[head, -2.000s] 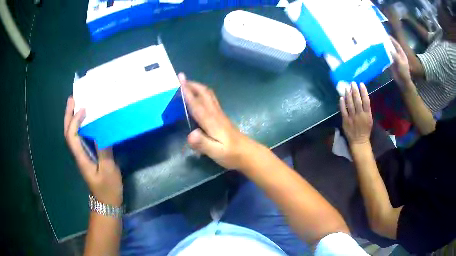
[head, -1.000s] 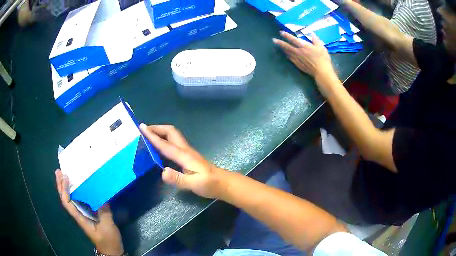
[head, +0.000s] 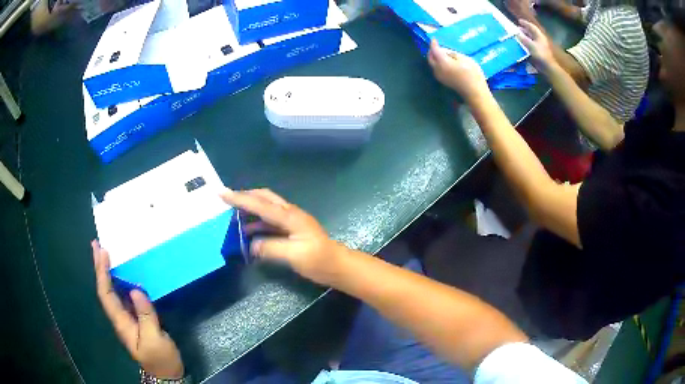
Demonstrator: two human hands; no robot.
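A blue and white retail box (head: 165, 217) stands in front of me at the left of the bench, with a small dark picture on its white face and small flaps standing up at its upper corners. My left hand (head: 135, 322) holds its left end, thumb on the blue side. My right hand (head: 289, 236) is at its right end, fingers at the side flap; part of the flap is hidden by the fingers. A white oval-ended part (head: 323, 109) stands on the bench beyond my right hand, touched by neither hand.
Several blue and white boxes (head: 218, 71) stand in a row at the far side, some stacked, one with a raised lid. At the right a person in black (head: 548, 195) handles a pile of flat cartons (head: 481, 45). The dark green bench (head: 405, 172) has a pale curved edge.
The view has shifted left and down. Since one second ago the right side flap has swung from standing out to nearer the box end. The neighbour's hands have moved onto the flat cartons.
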